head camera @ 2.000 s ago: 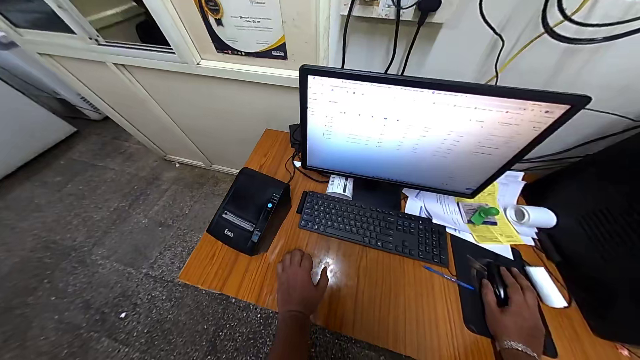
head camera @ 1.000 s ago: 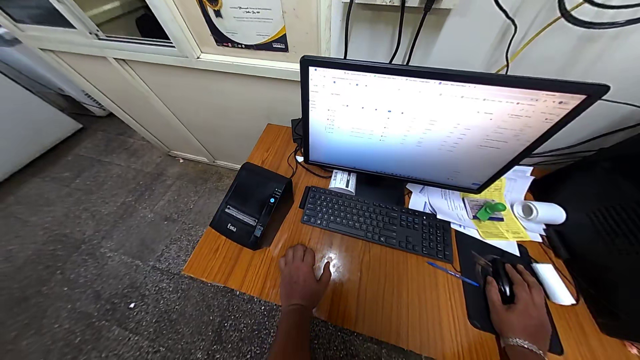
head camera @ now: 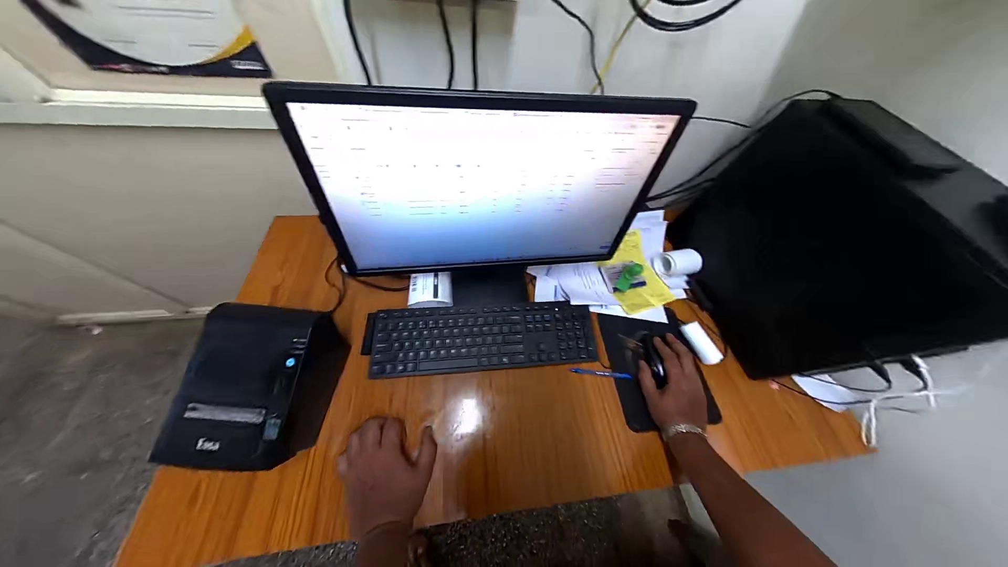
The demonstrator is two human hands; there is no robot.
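Note:
My right hand (head camera: pixel 679 386) rests over a black computer mouse (head camera: pixel 654 361) on a dark mouse pad (head camera: pixel 624 394). A bracelet circles that wrist. On the wooden desk (head camera: pixel 520 441), my left hand (head camera: pixel 386 471) lies palm down, holding nothing, its thumb spread from the fingers. Beyond the hands is a black keyboard (head camera: pixel 482 339), which neither hand touches. Behind it a lit monitor (head camera: pixel 480 181) shows rows of small text. A blue pen (head camera: pixel 600 372) lies between keyboard and mouse pad, its tip over the pad's edge.
A black receipt printer (head camera: pixel 236 386) sits at the left. Right of the monitor are papers (head camera: pixel 575 283), a yellow sheet (head camera: pixel 650 293) with a green object (head camera: pixel 628 276), and a paper roll (head camera: pixel 681 262). A white cylindrical object (head camera: pixel 701 342) lies by the pad. A large black case (head camera: pixel 835 244) stands at the right.
The view has swung to the right, bringing more of the black case and the cables into sight. Both hands keep their places, the left on the desk and the right on the mouse.

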